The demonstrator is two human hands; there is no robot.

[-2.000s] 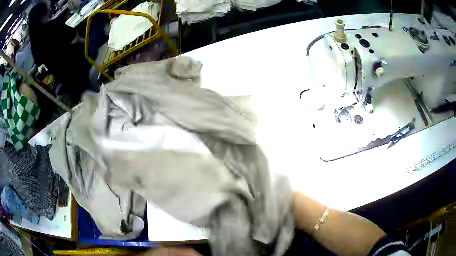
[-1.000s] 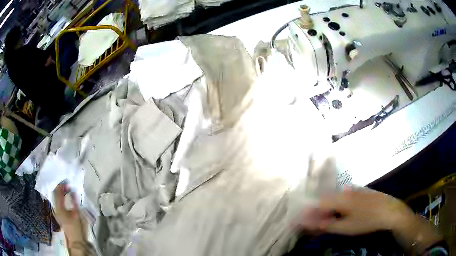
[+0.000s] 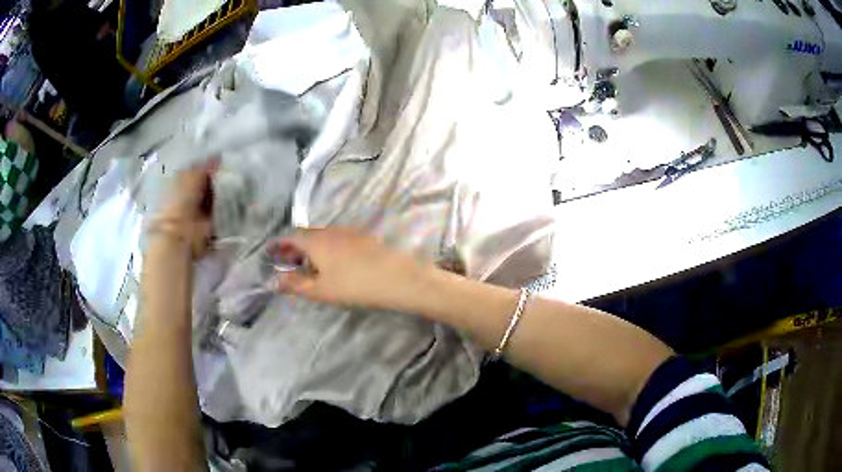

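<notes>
A large grey-beige garment piece (image 3: 369, 341) lies spread and rumpled over the table's left part and hangs over the front edge. White lining (image 3: 309, 46) shows at its top and left side. My left hand (image 3: 192, 205) is blurred on the garment's left part, with its fingertips at the grey folds; its grip is unclear. My right hand (image 3: 337, 267) is at the garment's middle, fingers curled on a fold. The cloth reaches up to the sewing machine (image 3: 665, 55), beside the needle area, washed out by the lamp.
Thread snips (image 3: 688, 164), a thin pair of metal tools (image 3: 725, 109) and black-handled scissors (image 3: 814, 136) lie at the machine's right. A yellow-framed rack (image 3: 198, 41) and a person's dark clothing (image 3: 78, 55) are upper left. Patterned cloth (image 3: 32, 286) is at the left.
The garment has been spread out across the table. Both my hands have moved inward onto it, the right one leftward from near the table's front edge. The view has shifted.
</notes>
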